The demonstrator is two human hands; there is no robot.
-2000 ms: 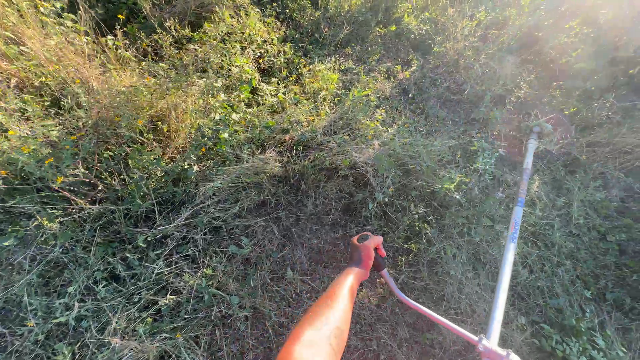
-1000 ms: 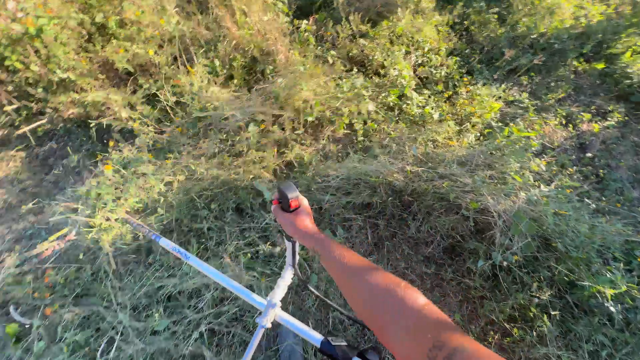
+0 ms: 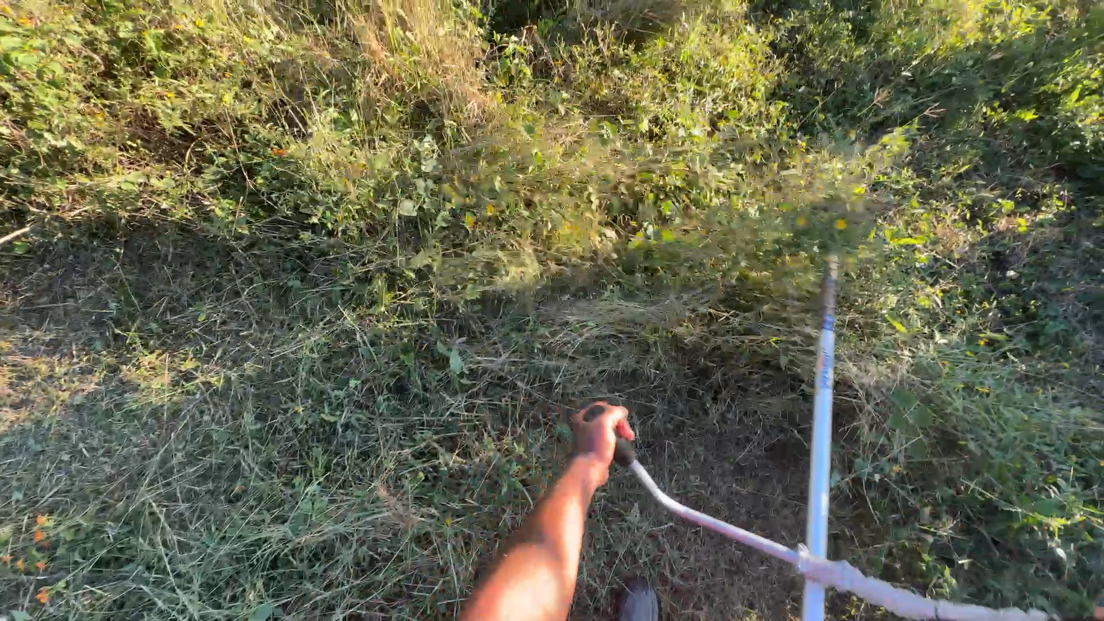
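Note:
My left hand (image 3: 601, 433) is closed around the dark grip (image 3: 624, 453) at the end of a brush cutter's pale, curved handlebar (image 3: 724, 529). The handlebar meets the brush cutter's straight metal shaft (image 3: 820, 448) at a wrapped joint near the bottom edge. From there the shaft runs up and away, to the right of my left hand. Its far end is hidden in blurred leaves and yellow flowers. The other side of the handlebar leaves the frame at the lower right, and my right hand is not visible.
Dense weeds and dry grass (image 3: 431, 78) stand across the top. Flattened grass (image 3: 259, 431) covers the left and middle ground, with a bare brownish patch (image 3: 724, 470) beside the shaft. A dark shoe (image 3: 638, 601) shows at the bottom. Leafy growth (image 3: 1018, 466) lies on the right.
The shaft has swung from the left side, where it lay a second ago, to the right. Then a hand on the grip with the red trigger showed; now my left hand shows on the other grip.

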